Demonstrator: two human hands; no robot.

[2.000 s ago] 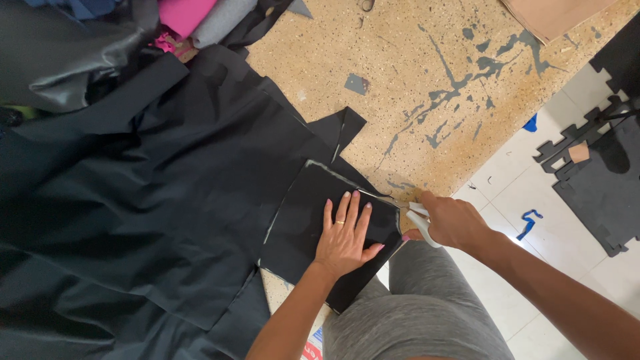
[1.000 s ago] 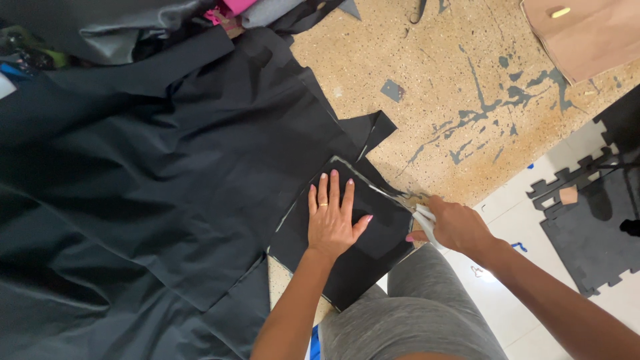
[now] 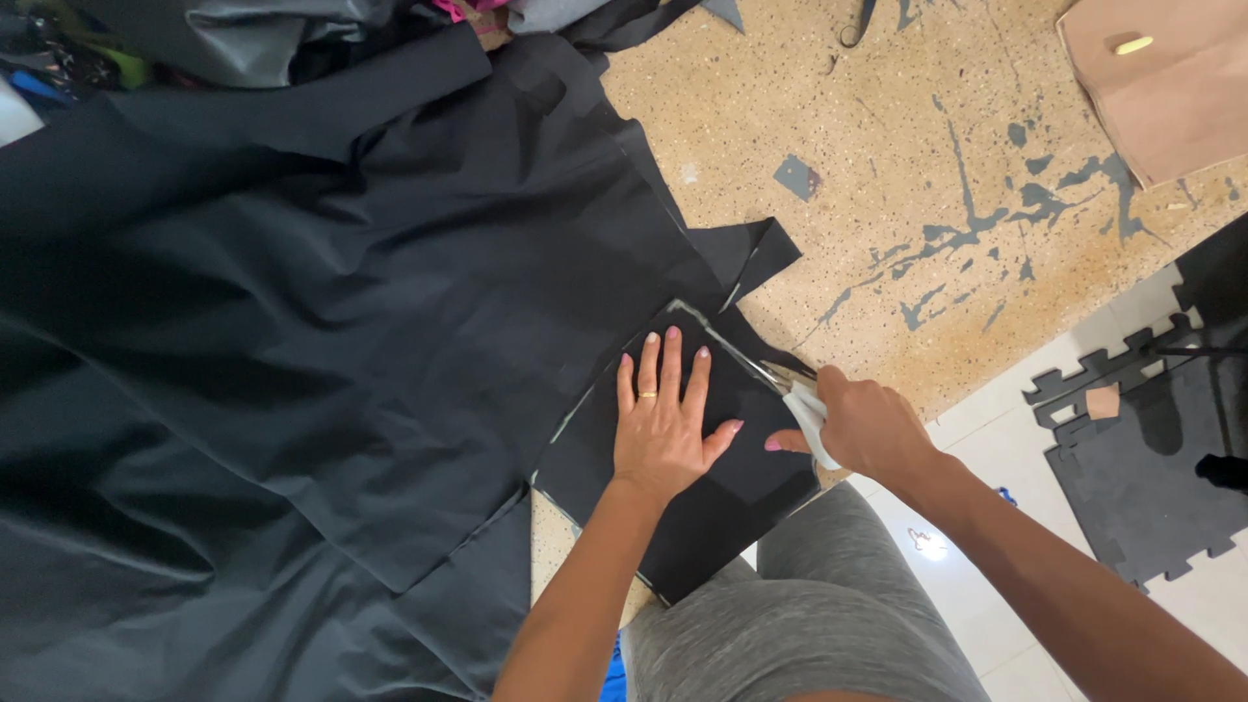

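Black fabric with folds covers the left of the view. Chalk lines mark a roughly four-sided part at its near right corner. My left hand lies flat on this part, fingers spread, a ring on one finger. White-handled scissors are in my right hand; their blades sit in the fabric at the chalked upper right edge. The blades are partly hidden by cloth. A cut flap of the fabric sticks out over the table above the blades.
The speckled tabletop has grey paint marks and a small grey scrap. Brown paper pieces with a yellow chalk lie at the upper right. Mixed fabrics are heaped at the upper left. Dark foam mats lie on the tiled floor.
My right hand and the scissors have moved a little up along the chalk line, into the fabric. My left hand stays flat on the marked part. The view has shifted somewhat.
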